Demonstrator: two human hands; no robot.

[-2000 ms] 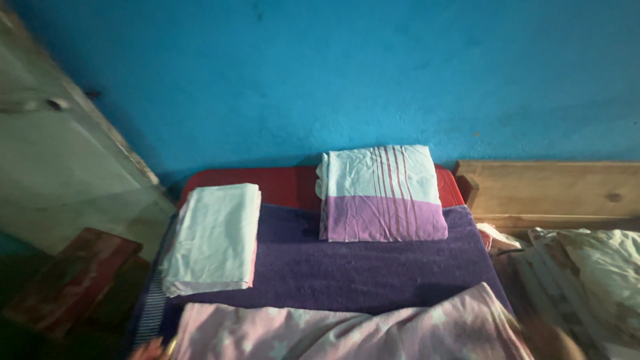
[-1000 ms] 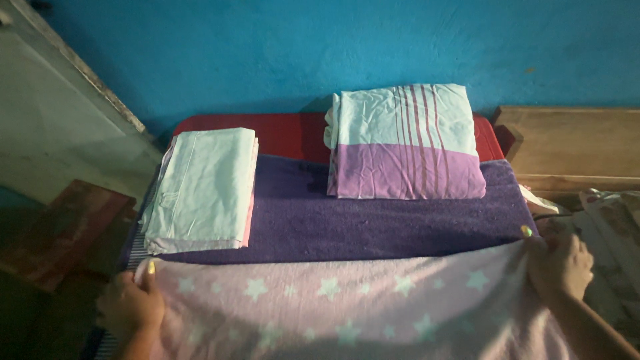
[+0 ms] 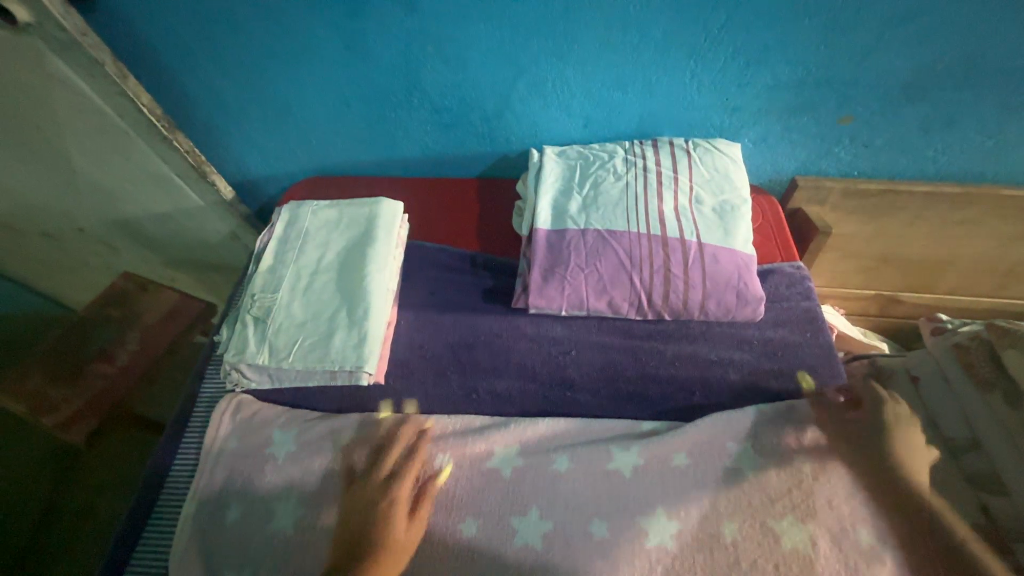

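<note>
A pink cloth with pale stars (image 3: 576, 488) lies spread over the near part of a dark purple cloth (image 3: 480, 352). My left hand (image 3: 392, 488) rests on the star cloth near its far edge, fingers apart, gripping nothing. At the cloth's far right corner, my right hand (image 3: 868, 432) pinches the edge between thumb and fingers, slightly blurred. Beyond the left hand lies a folded stack of pale cloth (image 3: 320, 288). A folded white and purple striped cloth (image 3: 644, 232) sits farther back to the right.
Beneath the cloths is a red tabletop (image 3: 448, 204), against a blue wall (image 3: 512, 80). A wooden board (image 3: 920, 240) and crumpled fabric (image 3: 960, 400) are at the right. A reddish-brown wooden piece (image 3: 112, 344) stands at the left, beside a pale door-like panel (image 3: 80, 160).
My left hand has let go of the star cloth's left corner and moved right onto its surface. My right hand stays at the right corner. Two seconds ago the cloth's far edge was more uneven.
</note>
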